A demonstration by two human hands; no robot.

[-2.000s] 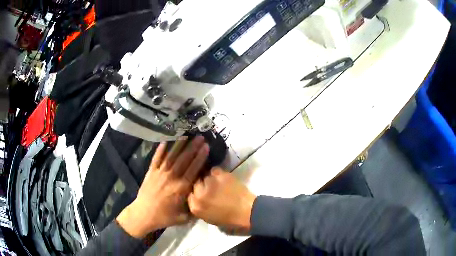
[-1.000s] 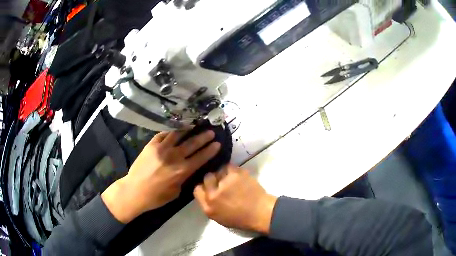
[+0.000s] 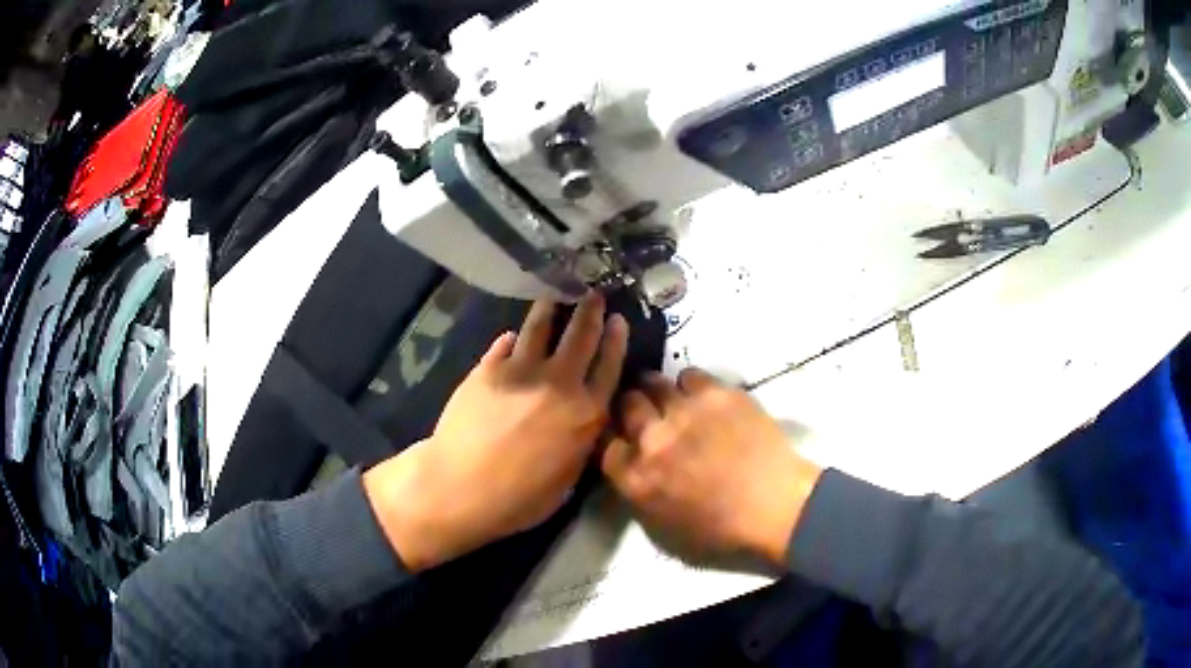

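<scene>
The black back panel lies on the white table, with its edge under the presser foot and needle of the sewing machine. A camouflage webbing strip and a black cross strap show on it. My left hand lies flat on the panel, fingertips close to the presser foot. My right hand has its fingers curled on the panel's right edge just in front of the needle area, gripping it. The fingertips of my right hand are partly hidden.
Thread snips lie on the table right of the needle, below the control panel. Grey cut pieces and red pieces are at left. A black panel stack is behind the machine. A blue bin is at right.
The view has shifted, so the machine and snips appear further right. The panel has turned under the presser foot, and more of its left side shows. Both hands stay on the panel.
</scene>
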